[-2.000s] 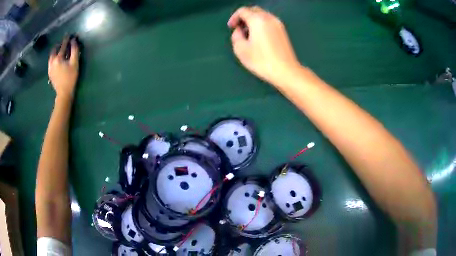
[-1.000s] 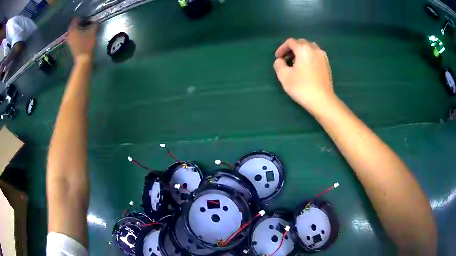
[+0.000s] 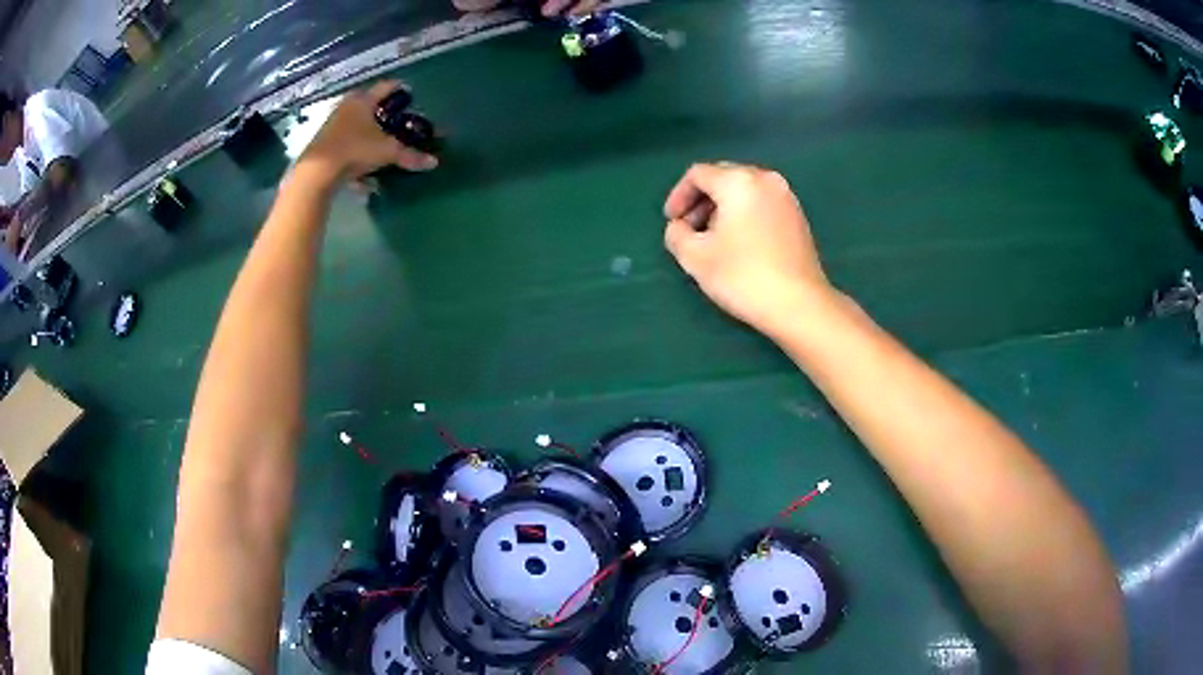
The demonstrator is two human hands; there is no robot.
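Note:
My left hand (image 3: pixel 346 143) is at the upper left, over the green belt, with its fingers closed on a black round part (image 3: pixel 406 121). The part is small and partly covered by the fingers. My right hand (image 3: pixel 749 240) is curled above the middle of the belt, and no part shows in it. A pile of end covers (image 3: pixel 534 564) lies near me at the lower centre. They have pale grey faces, black rims and red leads with white connectors. Another end cover (image 3: pixel 649 477) lies at the pile's back edge.
A dark housing (image 3: pixel 248 136) stands by the metal rail; another (image 3: pixel 604 56) is at the top, near another person's hands (image 3: pixel 567 5). A lit green board (image 3: pixel 1165 136) is at the right. An open cardboard box (image 3: pixel 46 580) is at the left edge. A person in white sits upper left.
My left hand has moved right along the rail and left a dark housing behind. The cover that lay beside it no longer shows on the belt. My right hand stays curled; the camera view has shifted.

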